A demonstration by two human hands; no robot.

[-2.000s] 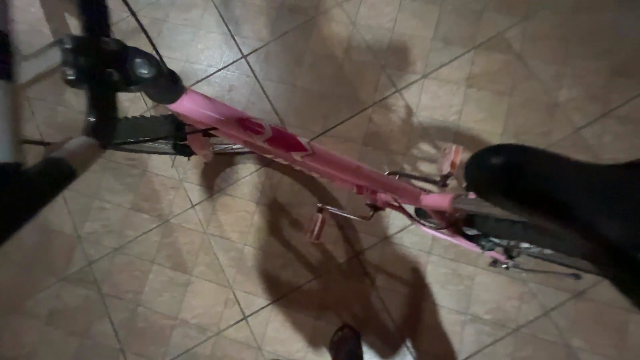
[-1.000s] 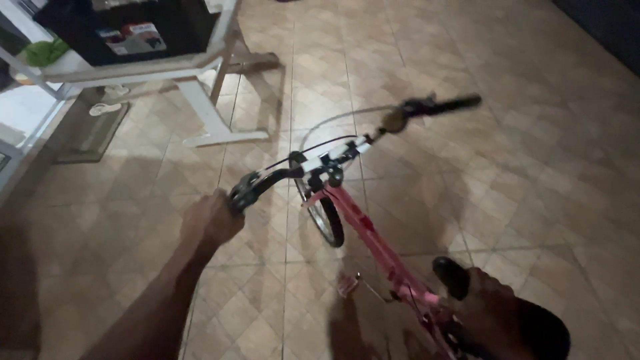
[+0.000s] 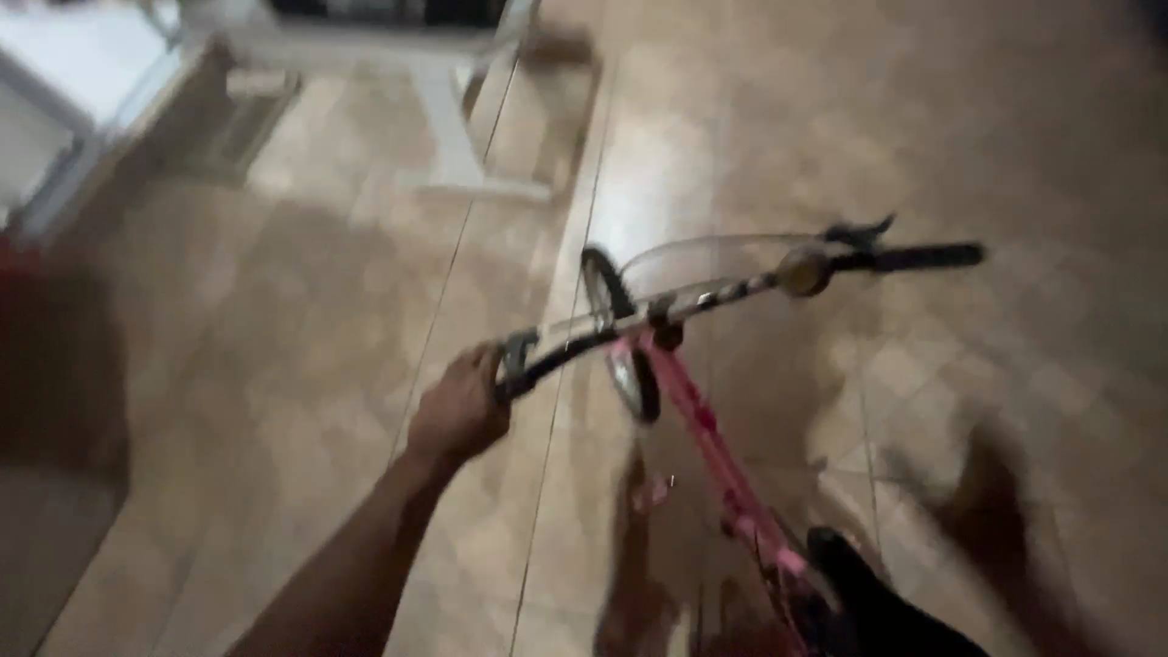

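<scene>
A pink bicycle frame [image 3: 707,424] runs from the centre to the lower right, its front wheel [image 3: 634,383] turned below the handlebar [image 3: 680,306]. My left hand [image 3: 465,397] is closed around the left handlebar grip, beside the brake lever. The right grip [image 3: 931,256] is free, with a round bell-like part [image 3: 804,273] inboard of it. Over the floor to the right of the black saddle [image 3: 876,593], my right hand [image 3: 981,484] is blurred and touches nothing that I can make out; its fingers look apart. A pink pedal [image 3: 652,493] shows left of the frame.
A whitish table or bench [image 3: 452,137] with a dark box [image 3: 392,11] on it stands at the upper left. Near it a mat [image 3: 224,128] lies by a door frame [image 3: 91,137]. The floor [image 3: 301,365] is tiled. A dark red and brown blurred shape fills the left edge.
My right hand has come off the saddle, where it rested one second ago, and is now to its right. My left hand still holds the left grip. Two seconds ago the view was turned differently.
</scene>
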